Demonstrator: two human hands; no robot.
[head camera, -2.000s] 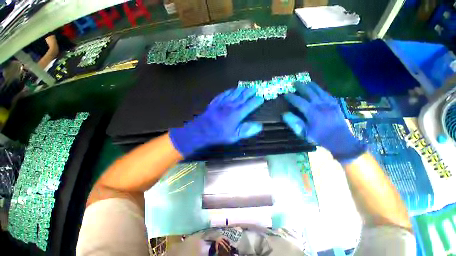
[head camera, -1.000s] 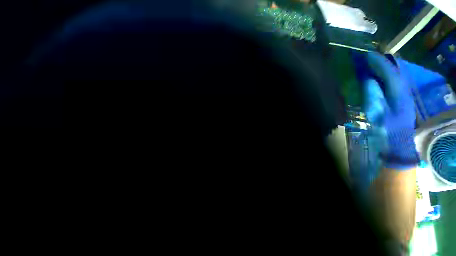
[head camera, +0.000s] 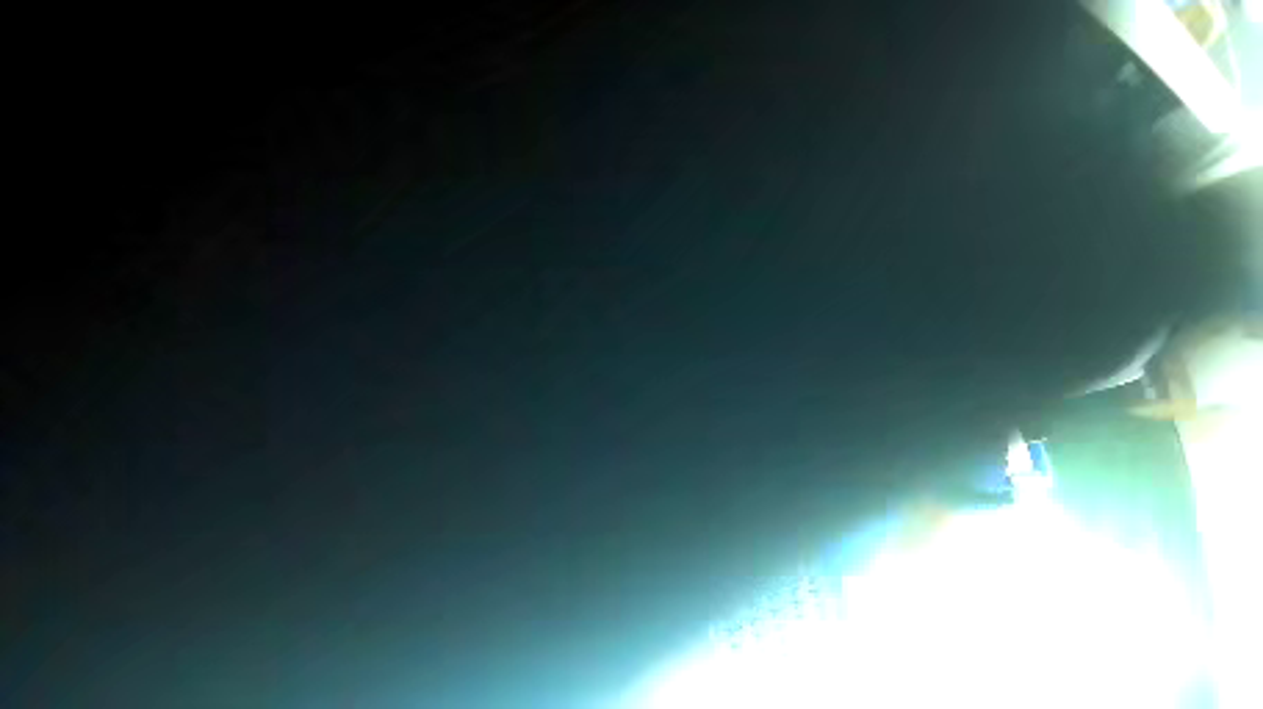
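Observation:
A large dark, blurred shape (head camera: 554, 319) very close to the camera covers most of the head view, from the left edge to near the right. I cannot tell what it is. Neither my left hand nor my right hand can be made out. No circuit boards or black sheets can be made out. The lower right is an overexposed white glare (head camera: 997, 609) with a blue-green fringe.
A pale slanted bar (head camera: 1175, 63) crosses the upper right corner. Blurred whitish and tan shapes lie at the right edge. A small bright and blue patch (head camera: 1026, 464) shows above the glare. Other details are hidden or too blurred to tell.
The dark cover now hides nearly the whole view. The boards, fan and blue tote have gone from sight, and so have both gloved hands. Bright glare has appeared at the lower right.

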